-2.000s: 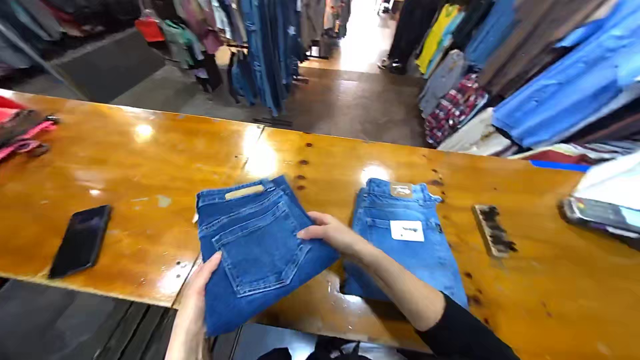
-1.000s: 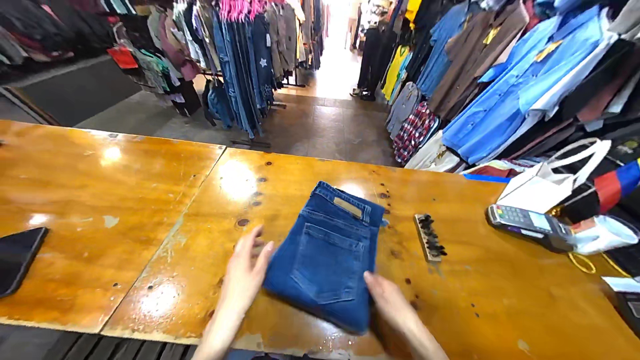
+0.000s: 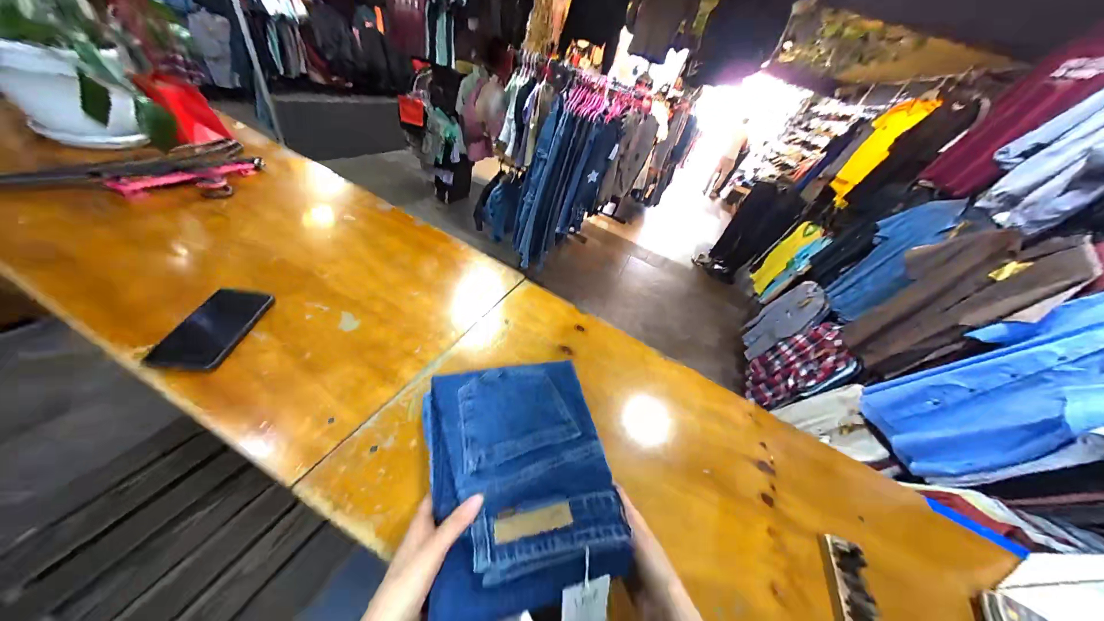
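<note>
A stack of folded blue denim jeans (image 3: 526, 466) lies at the near edge of the wooden counter, waistband and tan patch (image 3: 533, 523) toward me. A white tag (image 3: 586, 599) hangs from the near end. My left hand (image 3: 423, 556) grips the stack's left side, its thumb on top by the patch. At the right side my right hand (image 3: 651, 561) holds the edge, its fingers partly hidden by the denim. The lower end of the stack is cut off by the view.
A black smartphone (image 3: 210, 329) lies on the counter (image 3: 388, 285) at left. Pink and dark hangers (image 3: 181, 177) and a white plant pot (image 3: 73, 95) are beyond it. A small block with dark pieces (image 3: 848, 576) lies at right. Clothes racks stand past the counter.
The folded jeans have turned so the waistband now faces me; it faced away before. Both hands now hold the stack's sides; the left was off it one second ago. The view has swung left and tilted.
</note>
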